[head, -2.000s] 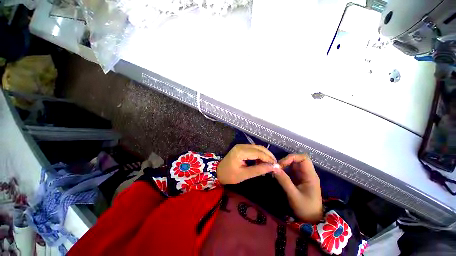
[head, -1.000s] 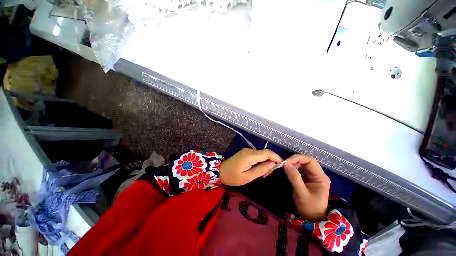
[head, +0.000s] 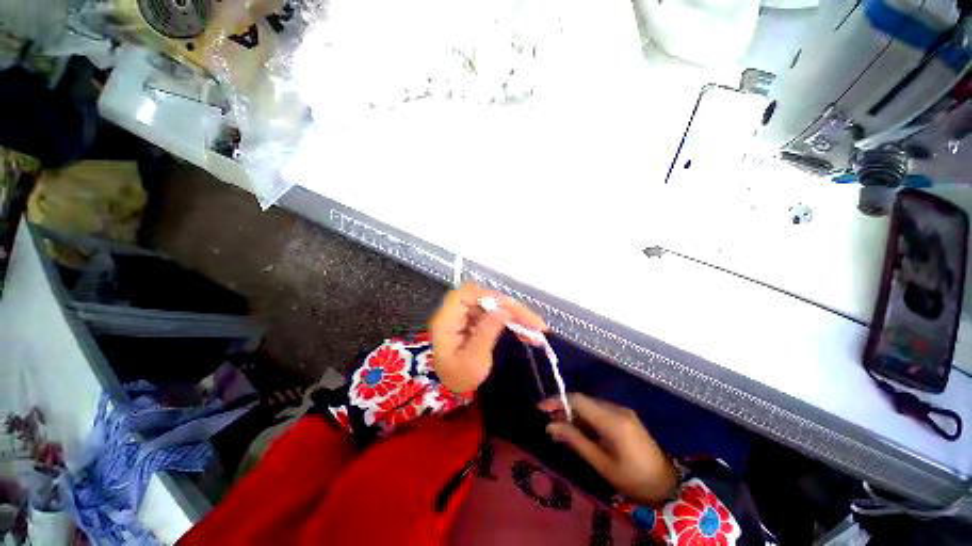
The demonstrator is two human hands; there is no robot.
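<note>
A narrow white strip (head: 554, 368) runs between my two hands over my lap, in front of the table edge. My left hand (head: 469, 333) pinches it near the table's front edge; a short length also hangs over that edge just above this hand. My right hand (head: 610, 443) is lower and to the right, with the strip's lower part between thumb and fingers. A thinner line hangs beside the strip. The strip's exact ends are hidden by my fingers.
The white sewing machine (head: 874, 85) stands at upper right, with a smartphone (head: 919, 293) near it. A measuring strip (head: 682, 363) runs along the table's front edge. A white fabric pile (head: 448, 64) and a clear plastic bag (head: 261, 128) lie at the back left. Blue cloth (head: 139, 448) hangs at lower left.
My hands were together at a small white bit; they are now apart with the strip between them. My left hand moved up-left, my right hand down-left. The camera view has shifted, showing more of the table's back.
</note>
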